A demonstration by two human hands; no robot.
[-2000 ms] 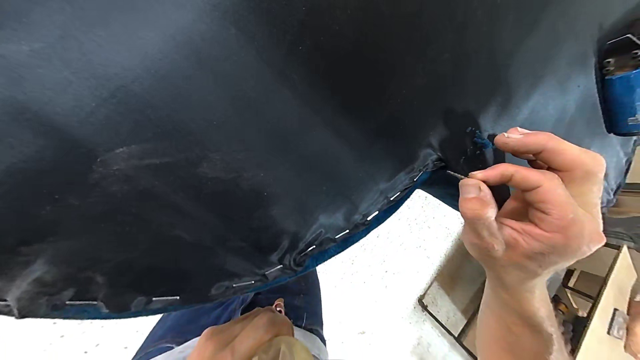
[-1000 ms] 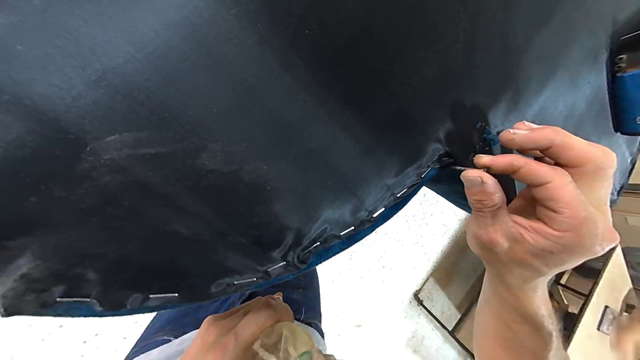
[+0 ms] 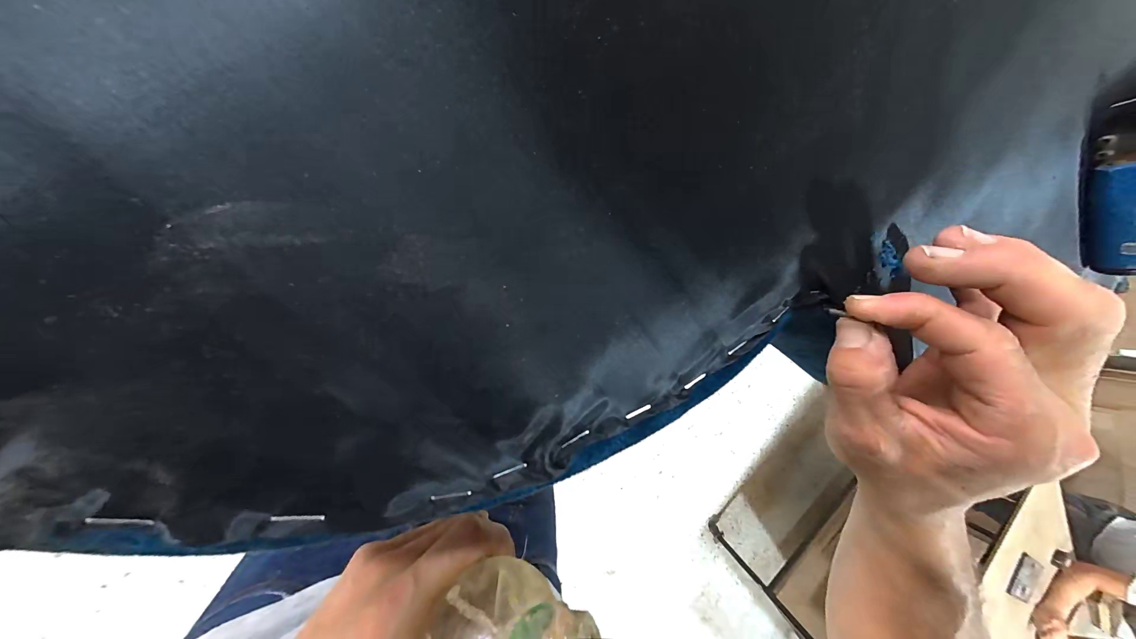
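Note:
A large dark sheet of material (image 3: 497, 222) with a blue edge fills most of the view, and a row of metal staples (image 3: 639, 412) runs along its curved border. My right hand (image 3: 967, 373) pinches a thin metal pin or staple (image 3: 837, 311) between thumb and index finger, at the right end of the stapled edge, beside a dark strip with a blue frayed patch (image 3: 889, 255). My left hand (image 3: 417, 568) is bent below the edge at bottom center, its fingertips hidden under or behind the material. A yellowish translucent thing (image 3: 515, 603) lies against it; whether the hand holds it is unclear.
A blue part with metal fittings (image 3: 1111, 213) is at the right edge. Below are white speckled floor (image 3: 657, 515) and a metal-framed board (image 3: 772, 506). At lower right another person's hand (image 3: 1078, 590) is near a light-coloured board (image 3: 1034, 541).
My right hand stays near the edge's right end with the pinched thin piece. The other person's hand at lower right has shifted. My left hand remains below the edge.

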